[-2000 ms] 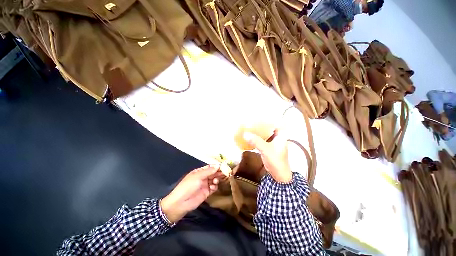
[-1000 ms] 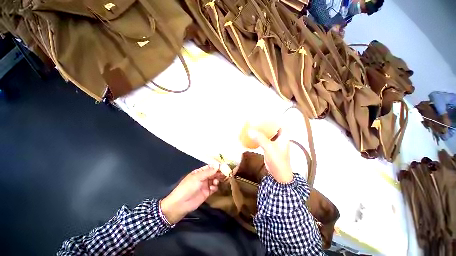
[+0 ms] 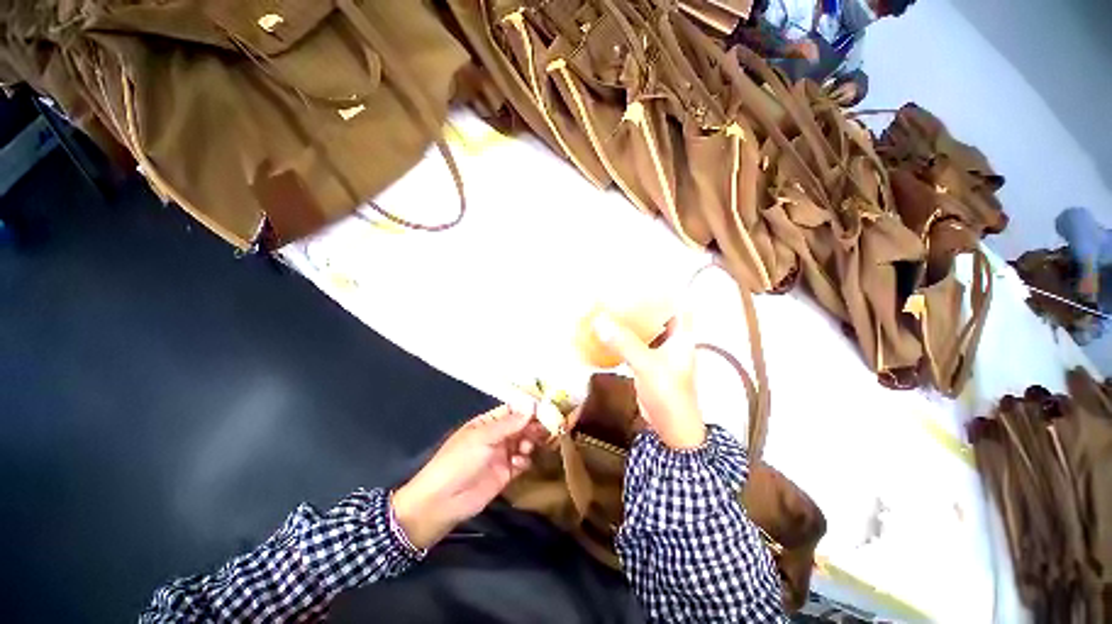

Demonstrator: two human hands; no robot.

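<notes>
A brown bag (image 3: 787, 506) lies on my lap against the table edge, its mouth open. My left hand (image 3: 470, 469) pinches the pale yellowish zipper end (image 3: 551, 414) at the bag's top corner between thumb and fingers. My right hand (image 3: 659, 378) is above the bag's opening and holds a rounded orange-amber bottle (image 3: 598, 346), partly washed out by glare. The bottle's tip cannot be made out clearly. A thin brown handle (image 3: 759, 354) loops up from the bag onto the table.
The white-covered table (image 3: 415, 293) runs diagonally. A large brown bag (image 3: 354, 134) lies at upper left. A row of brown bags (image 3: 695, 171) lines the far side, with stacked bags (image 3: 1055, 488) at right. People's arms (image 3: 805, 49) show beyond. The dark floor (image 3: 183, 402) is at left.
My right hand and the bottle have shifted slightly left and down since one second ago. My left hand has barely moved. The person at the top has changed arm position.
</notes>
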